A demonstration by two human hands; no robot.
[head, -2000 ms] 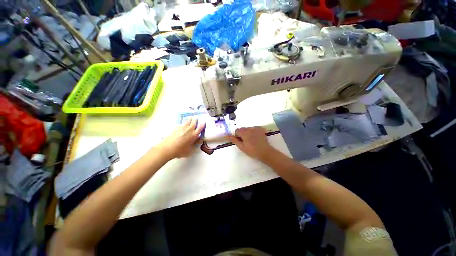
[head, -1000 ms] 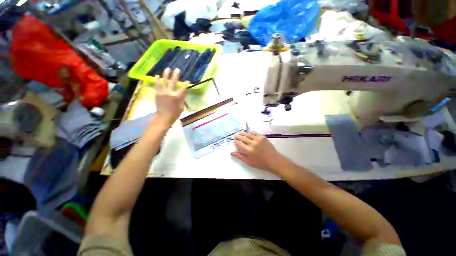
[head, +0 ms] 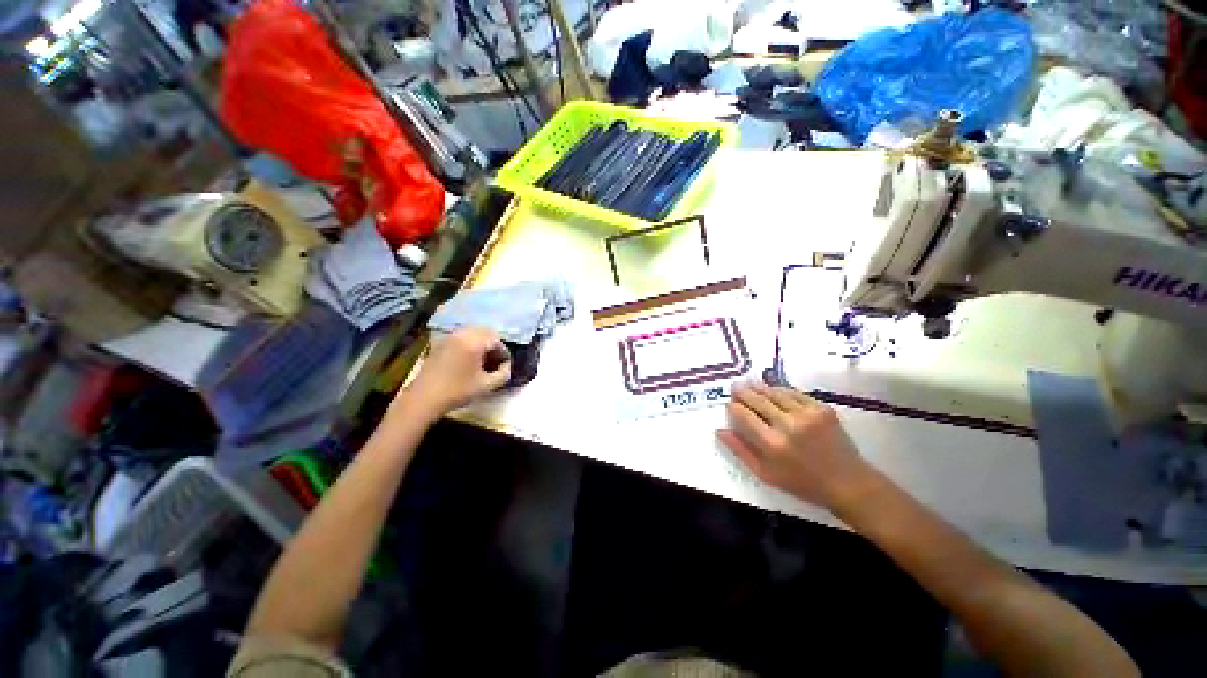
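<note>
The clear template (head: 669, 347) lies flat on the table, left of the presser foot (head: 854, 327). It has a brown strip on its far edge, a dark-framed window with a pink line, and printed characters on its near edge. My right hand (head: 794, 441) rests with its fingertips at the template's near right corner. My left hand (head: 459, 372) is at the left stack, grey pieces (head: 510, 310) over black panels (head: 524, 363). Its fingers are curled at the stack's near side; whether they grip a piece is hidden.
The yellow-green basket (head: 528, 155) with long dark pieces (head: 633, 167) stands behind the template. A thin dark open outline (head: 658, 231) is between them. The HIKARI machine (head: 1059, 252) stands at the right, with grey pieces (head: 1079, 450) beneath its arm.
The view has turned left. My left hand has moved from beside the basket to the left stack. The grey piece in the template is gone, and its window shows pale inside a dark frame.
</note>
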